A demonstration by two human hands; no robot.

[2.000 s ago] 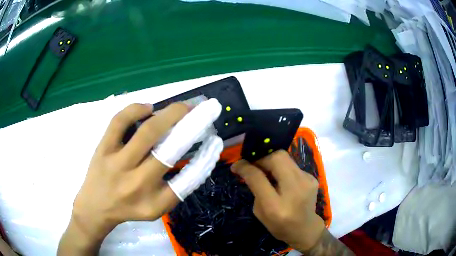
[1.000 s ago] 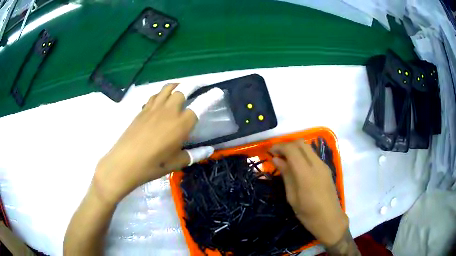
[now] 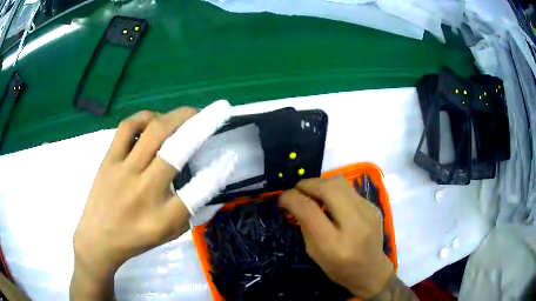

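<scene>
A black plastic frame [image 3: 302, 141] with a large window and yellow dots on its solid right end lies over the far rim of the orange tray, and another dark frame edge shows behind it. My left hand [image 3: 138, 182], with white sleeves on two fingers, holds the frame's left end. My right hand [image 3: 341, 229] is at the frame's near right edge, thumb and index finger close together. Whether it grips the frame or a small piece is hidden. The orange tray [image 3: 388, 220] is full of thin small black pieces [image 3: 258, 253].
Two frames lie on the green belt [image 3: 235, 59] at the left, one [image 3: 109, 64] whole and one cut off by the edge. Several overlapping frames [image 3: 464, 129] sit at the right, beside pale sheets [image 3: 517, 117]. Small white discs [image 3: 445, 253] lie on the white bench cover [image 3: 47, 206].
Since one second ago, a second frame has come over the one under my left hand. My right hand has moved from above the tray to the frame's edge. The belt frames have shifted left.
</scene>
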